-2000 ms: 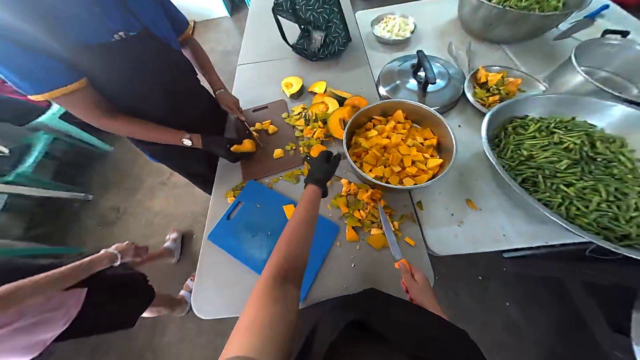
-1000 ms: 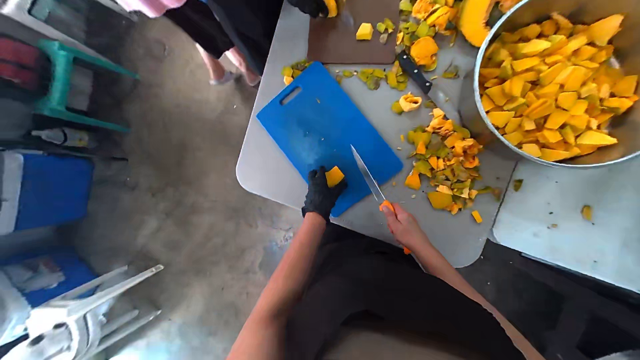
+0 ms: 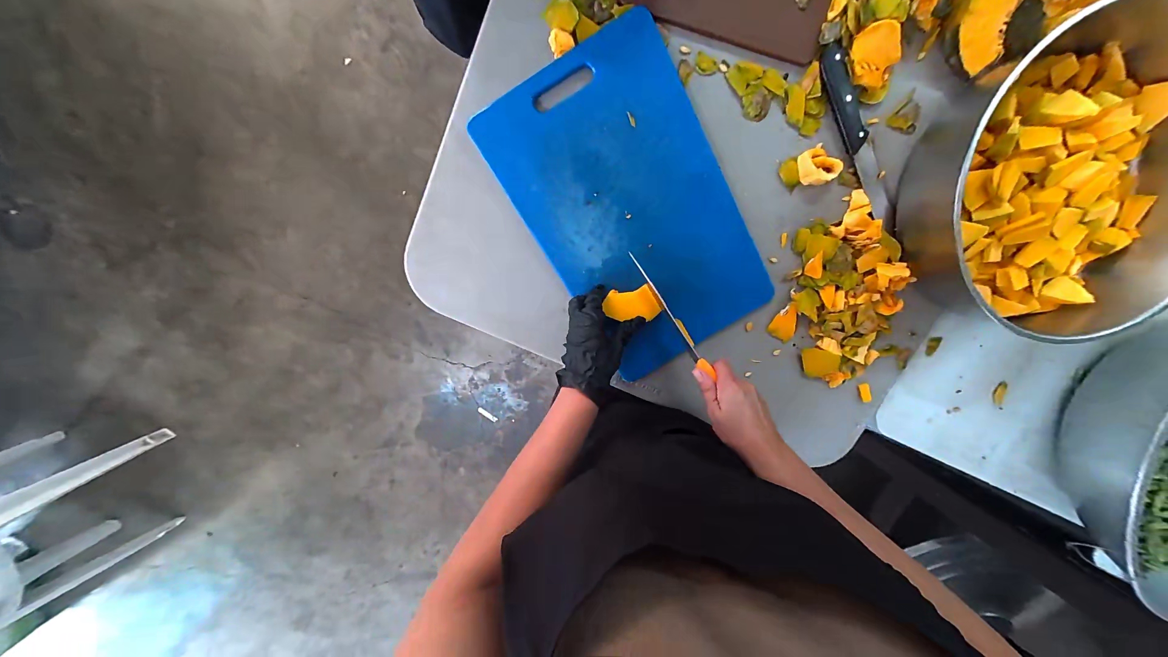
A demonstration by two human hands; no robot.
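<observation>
My left hand [image 3: 591,342], in a black glove, holds a piece of orange squash [image 3: 631,304] on the lower left edge of a blue plastic cutting board [image 3: 639,173]. My right hand [image 3: 741,412] is bare and grips the orange handle of a kitchen knife [image 3: 663,307]. The blade lies against the right end of the squash piece, its tip pointing up and left over the board. A thin sliver of squash [image 3: 684,332] is beside the blade, on its right. My right fingers partly hide the handle.
Squash peelings [image 3: 849,292] lie right of the board, near a black-handled knife [image 3: 843,100]. A metal pot [image 3: 969,182] of cut squash stands at the right, a brown board [image 3: 748,23] at the top. White plastic chair legs [image 3: 87,474] show lower left.
Two seconds ago my left hand was near the pot; one second ago it held a squash piece on the blue board. The knife blade is now against the squash. The view has swung down and left.
</observation>
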